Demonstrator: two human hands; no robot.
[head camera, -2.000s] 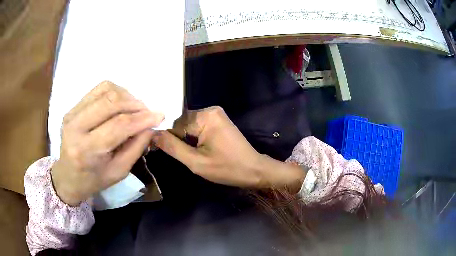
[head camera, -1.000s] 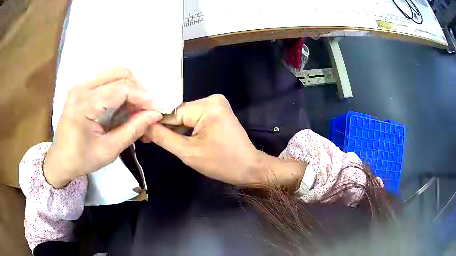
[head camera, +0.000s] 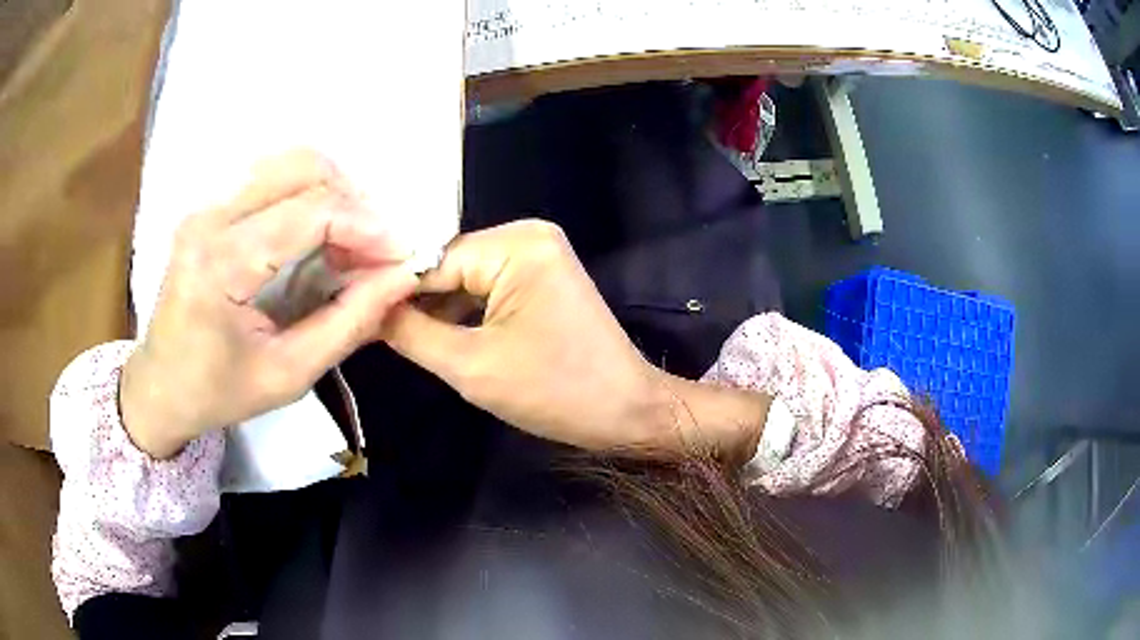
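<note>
A bag panel, white backing side up (head camera: 313, 88), hangs from the table edge towards my lap. My left hand (head camera: 269, 300) lies over its lower part, thumb and fingers pinching the panel's lower right corner. My right hand (head camera: 538, 331) pinches the same corner from the right, its fingertips touching my left ones. The fold between the fingertips is mostly hidden. Below my left hand, a lower white part with a thin brown edge (head camera: 350, 438) shows over the dark lap.
Brown material (head camera: 75, 225) lies along the left. The white table (head camera: 738, 28) crosses the top, with a black looped cord (head camera: 1031, 23) at its right. Below are a pale metal table leg (head camera: 850, 163), a red item (head camera: 740, 119) and a blue plastic crate (head camera: 931, 356). Long hair hangs near my right forearm.
Both hands have moved slightly up with the pinched corner. My left fingers are more curled than at first. The table edge and crate sit a little higher in view.
</note>
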